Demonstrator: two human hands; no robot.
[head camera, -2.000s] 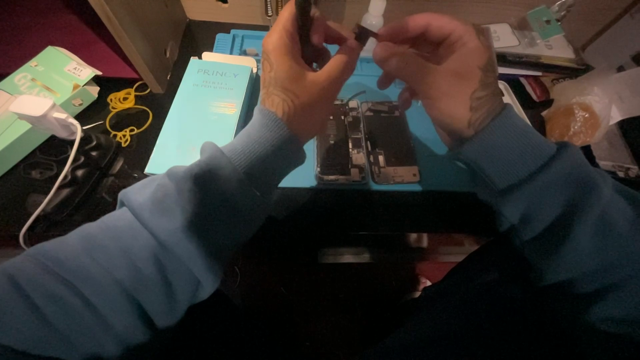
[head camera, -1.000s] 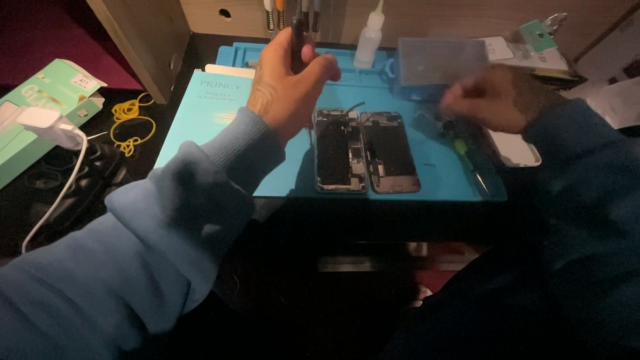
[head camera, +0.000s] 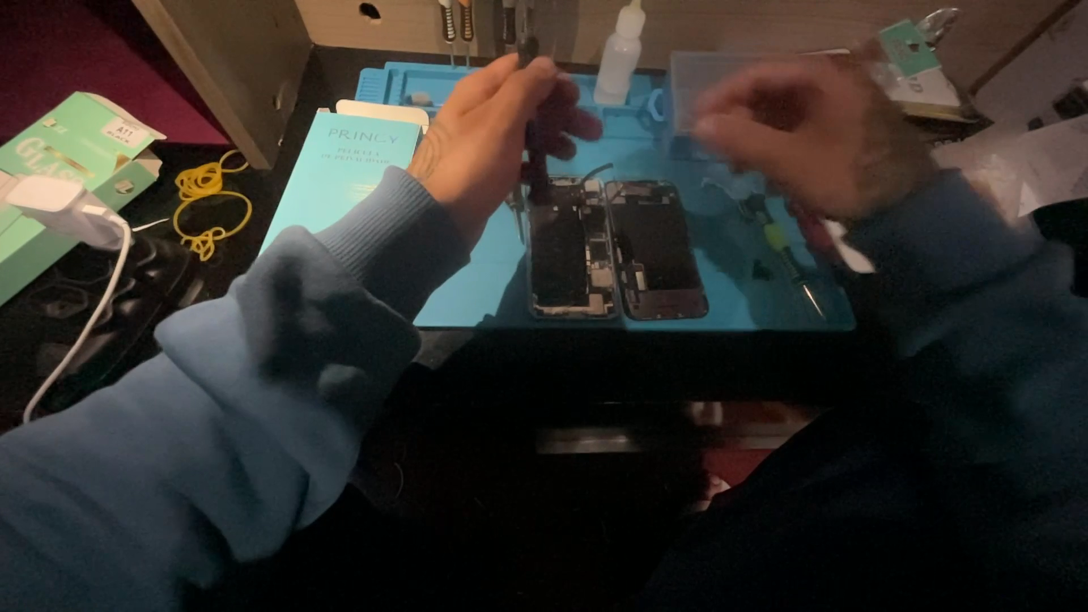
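Observation:
My left hand (head camera: 510, 123) is closed on a dark, slim object (head camera: 529, 51), upright above the mat; its exact kind is not clear. Just below lies an opened smartphone: its body (head camera: 561, 255) with the inner parts bare, and beside it the detached-looking screen half (head camera: 661, 251). Both rest on a blue silicone repair mat (head camera: 476, 306). My right hand (head camera: 782, 127) is blurred, in front of a clear plastic box (head camera: 688, 72) at the back right; whether its fingers hold anything is not visible. A screwdriver with a yellow-green part (head camera: 778, 238) lies right of the phone.
A turquoise box (head camera: 314, 170) lies on the mat's left part. Behind the phone stands a white dropper bottle (head camera: 619, 59). Far left are a green box (head camera: 68, 161), a white charger (head camera: 68, 204) with cable and a yellow cord (head camera: 212, 212). Packaging (head camera: 926, 76) lies at back right.
Two seconds ago both hands were close together above the phone. The right hand has since moved away to the right, by the plastic box. The left hand still holds the dark object.

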